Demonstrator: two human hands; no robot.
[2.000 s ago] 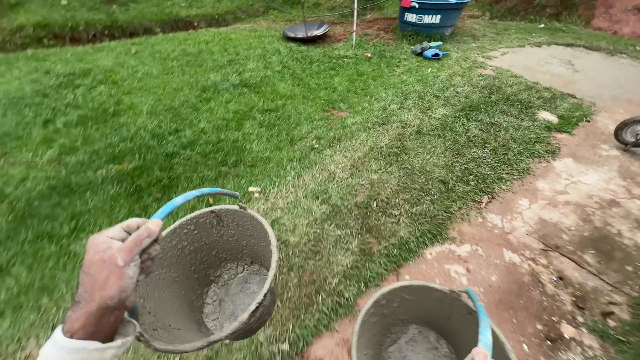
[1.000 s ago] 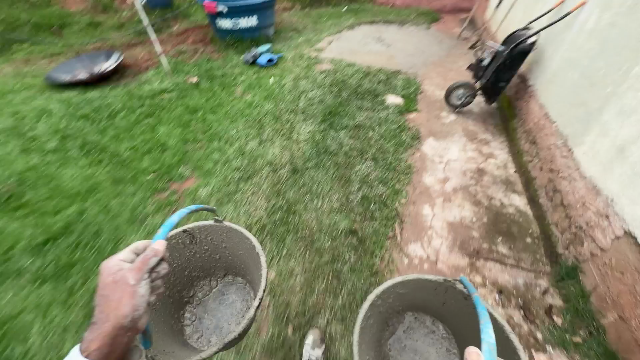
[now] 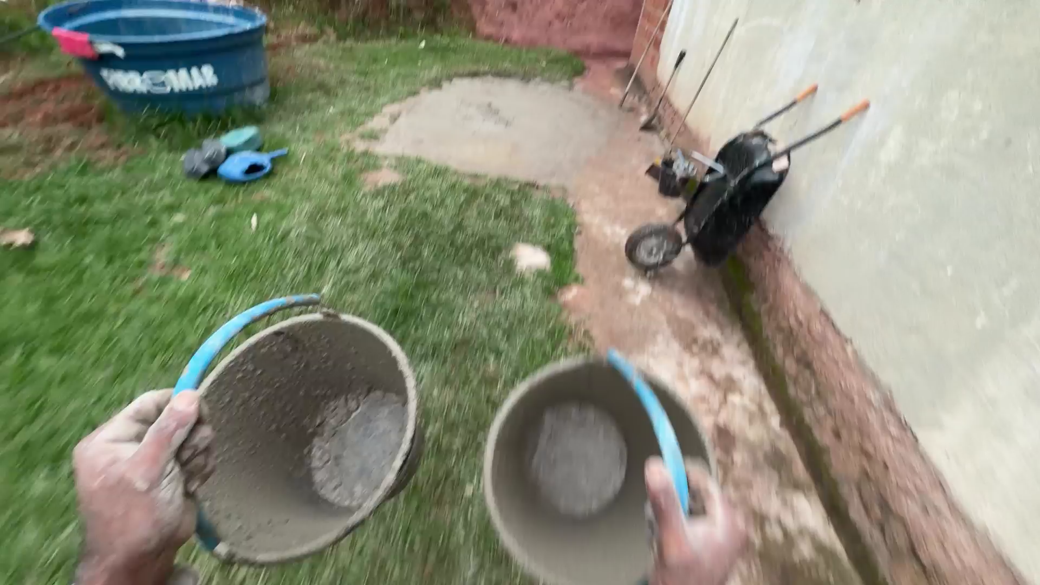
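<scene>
My left hand [image 3: 138, 479], dusted with grey, is closed around the blue handle of a mortar-coated bucket [image 3: 268, 439] at the lower left. This bucket is tilted with its mouth toward me, and grey residue clings to its wall and bottom. At the lower right, my right hand [image 3: 691, 520] grips the blue handle of a second grey-coated bucket [image 3: 597, 536], whose inner wall looks smoother, with a grey layer at the bottom. The two buckets hang side by side, apart from each other, over grass.
A black wheelbarrow [image 3: 727, 195] leans against the pale wall [image 3: 918, 244], near long-handled tools [image 3: 670, 85]. Wet-looking grey concrete or mortar [image 3: 504, 130] lies ahead. A blue tank [image 3: 179, 69] and a blue watering can [image 3: 245, 166] are at the left. A pale stone [image 3: 530, 257] lies on the grass.
The view has turned right, bringing the wall, the wheelbarrow and the grey patch further into sight. Both hands still hold the buckets; more of my right hand shows now.
</scene>
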